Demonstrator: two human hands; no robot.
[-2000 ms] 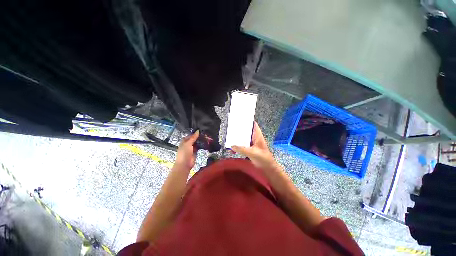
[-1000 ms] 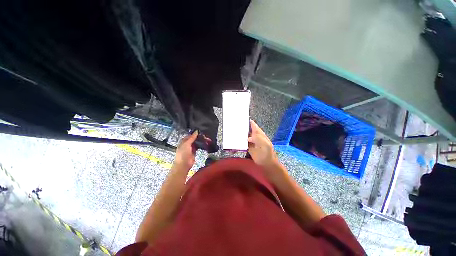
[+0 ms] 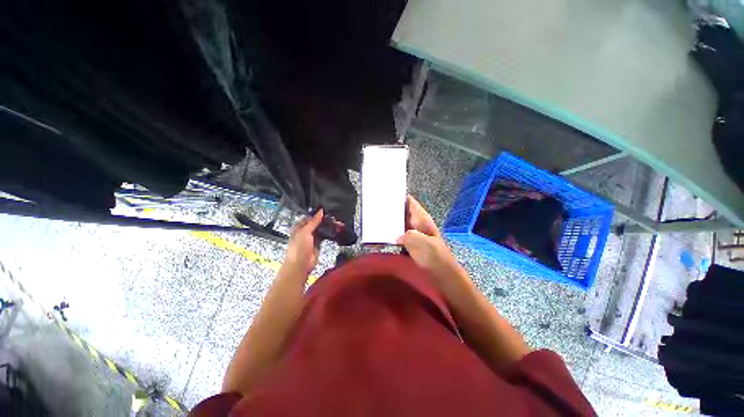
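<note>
A smartphone (image 3: 384,194) with a white, glaring screen is upright in the middle of the head view. My right hand (image 3: 423,234) holds it by its lower right side, thumb at the lower corner. My left hand (image 3: 304,241) holds the dark end (image 3: 336,230) of a hanging black garment, just left of the phone; whether it is a hem or cuff I cannot tell. Black garments (image 3: 314,73) hang in a large dark mass from the upper left down to my left hand.
A blue plastic crate (image 3: 522,261) with dark cloth inside stands on the speckled floor to the right. A grey-green work table (image 3: 571,61) fills the upper right. Black cloth (image 3: 708,346) is at the right edge. Yellow-black floor tape (image 3: 112,368) runs at lower left.
The phone has moved slightly left and turned from a slight tilt to upright since the oldest frame. Since the last frame my right thumb has shifted onto its lower corner. My left hand stays put.
</note>
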